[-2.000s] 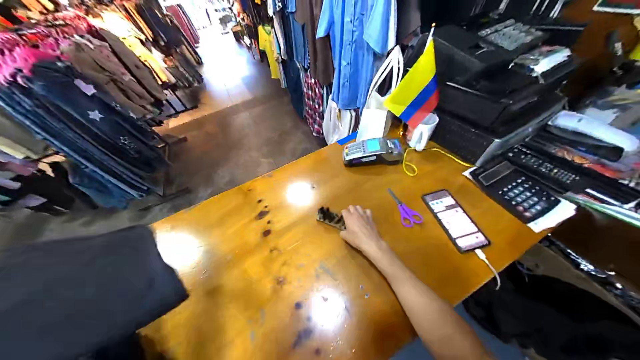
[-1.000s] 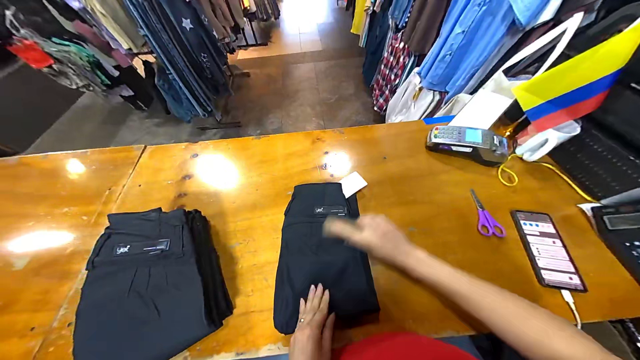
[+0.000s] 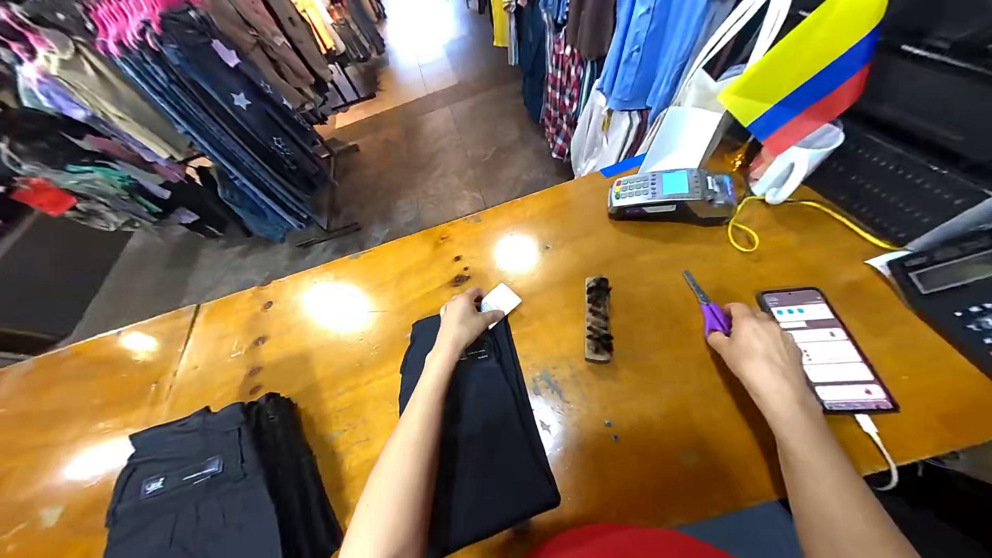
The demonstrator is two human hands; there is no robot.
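Observation:
My left hand [image 3: 465, 319] pinches the white hang tag [image 3: 502, 299] at the waistband of folded black trousers [image 3: 492, 442], which lie on the wooden counter [image 3: 659, 434]. My right hand [image 3: 748, 341] is on the purple handles of the scissors [image 3: 714, 314], whose blades point away from me; the fingers partly hide the handles. Between my hands lies a wooden brush [image 3: 597, 319] with worn dark bristles, touched by neither. More folded black trousers [image 3: 194, 480] are stacked at the left.
A lit phone [image 3: 833, 349] with a white cable lies right of my right hand. Behind are a card terminal [image 3: 670, 195], a yellow cord [image 3: 744, 236] and a small tricolour flag [image 3: 814, 70]. A calculator [image 3: 949, 271] is at the right edge. Clothes racks [image 3: 232, 101] stand beyond the counter.
The brush, held by my right hand over the trousers a second ago, now lies on the counter. My right hand has moved right to the scissors; my left has moved up to the tag.

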